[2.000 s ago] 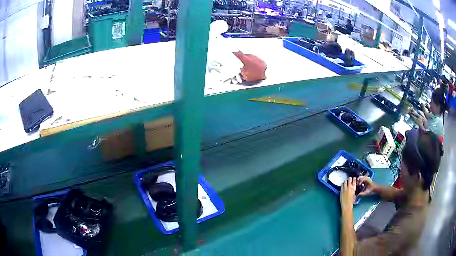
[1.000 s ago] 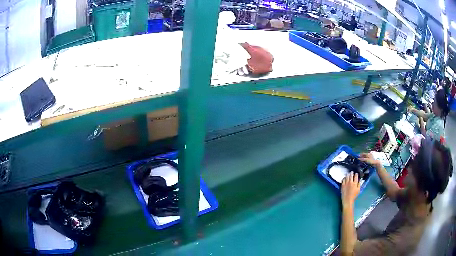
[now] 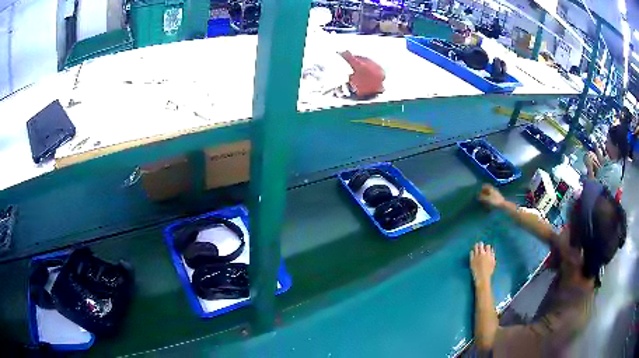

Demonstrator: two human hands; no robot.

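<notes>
Neither of my hands shows in the picture. Nearest in front at the lower left, a black inner tray [image 3: 93, 290] with shiny contents lies tilted over a blue tray [image 3: 64, 335] with a white sheet. To its right, a second blue tray [image 3: 203, 308] holds black headphones [image 3: 223, 241] and a dark oval unit [image 3: 223, 280] on white; a green post hides part of it. A third blue tray [image 3: 422, 222] with headphones [image 3: 378, 196] and a dark oval unit [image 3: 396, 212] lies farther right on the green belt.
A person [image 3: 553, 280] sits at the right with both arms over the bench edge. A green post [image 3: 272, 168] stands in front. The white shelf [image 3: 175, 91] above holds a black slab [image 3: 50, 131], an orange-brown item [image 3: 364, 74] and another blue tray. Small cartons [image 3: 228, 164] sit beneath.
The blue tray the person was handling has moved left and away along the belt, and their hands are off it. The two nearest trays have shifted slightly left.
</notes>
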